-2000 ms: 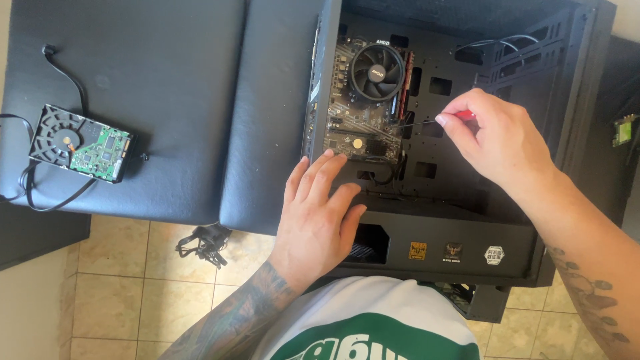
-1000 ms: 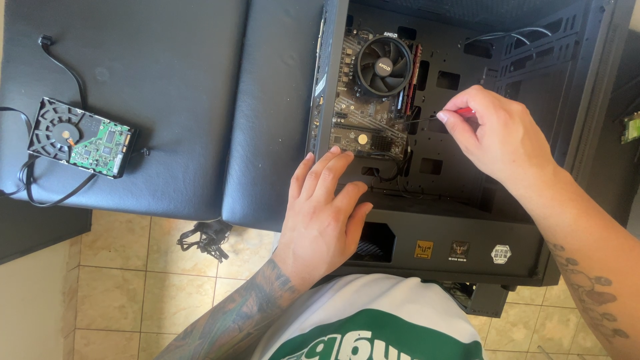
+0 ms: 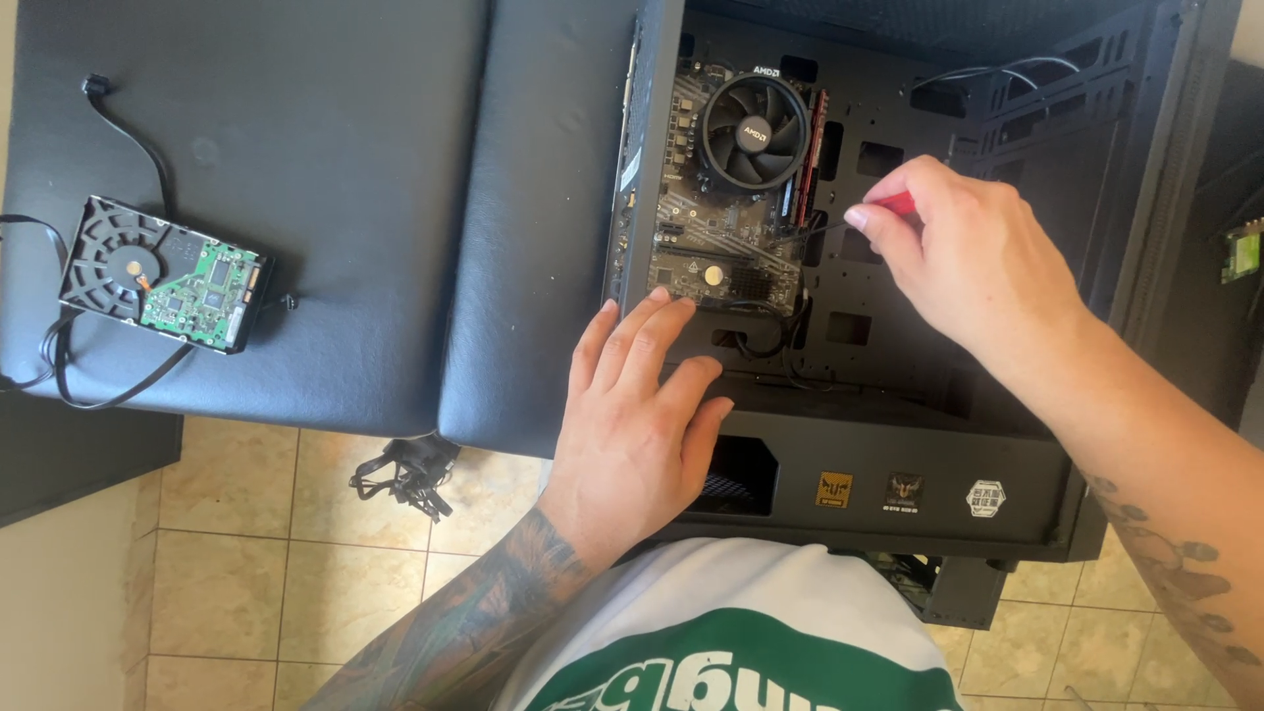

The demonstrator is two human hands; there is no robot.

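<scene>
My right hand (image 3: 958, 237) grips the red handle of a screwdriver (image 3: 897, 204) over the open black computer case (image 3: 908, 425). Its thin dark shaft points left, to the right edge of the motherboard (image 3: 681, 232); whether the tip touches is not clear. My left hand (image 3: 637, 425) is spread palm down, its fingertips at the board's lower edge and the case's near side. Above the screwdriver tip on the board sit an AMD CPU cooler fan (image 3: 754, 132) and red memory modules (image 3: 816, 148). A round silver coin cell (image 3: 713, 276) lies lower on the board.
On the black padded bench (image 3: 326, 197) at left lies a hard drive (image 3: 163, 275) with its green circuit board up and black cables (image 3: 143, 148) around it. A bundle of black cables (image 3: 410, 474) is on the tiled floor. Thin cables (image 3: 1007, 71) are at the case's upper right.
</scene>
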